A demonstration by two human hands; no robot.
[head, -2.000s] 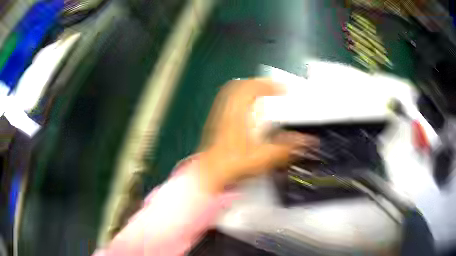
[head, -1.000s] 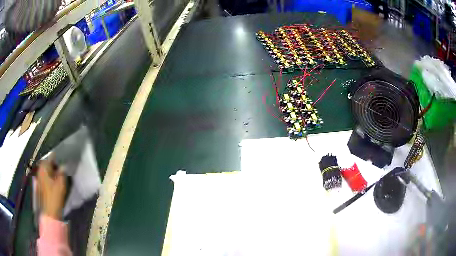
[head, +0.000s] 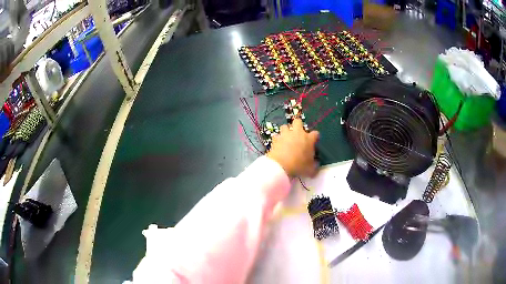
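Note:
My left hand (head: pixel 297 147), in a pink sleeve, reaches over two small circuit board strips (head: pixel 293 110) with red and black lead wires. Its fingers cover the near part of the boards; whether they grip them is hidden. My right hand is not in view. A blurred soldering gun (head: pixel 458 236) shows at the lower right, its barrel over a round dark dish (head: pixel 405 236). A banded black wire bundle (head: pixel 323 217) and a red wire bundle (head: pixel 355 222) lie on white paper (head: pixel 294 244), beside dark slim tweezers (head: pixel 355 252).
Rows of finished boards (head: pixel 316 55) stand at the far side. A round black fan (head: pixel 388 133) and an iron holder spring (head: pixel 438 177) are at the right. A black object (head: pixel 34 212) lies on a pale sheet (head: pixel 55 191) on the conveyor, beyond the pale edge (head: pixel 105 172).
My left hand has moved from the pale sheet on the conveyor to the two boards at the centre. The black object now lies uncovered on the sheet. The view has shifted.

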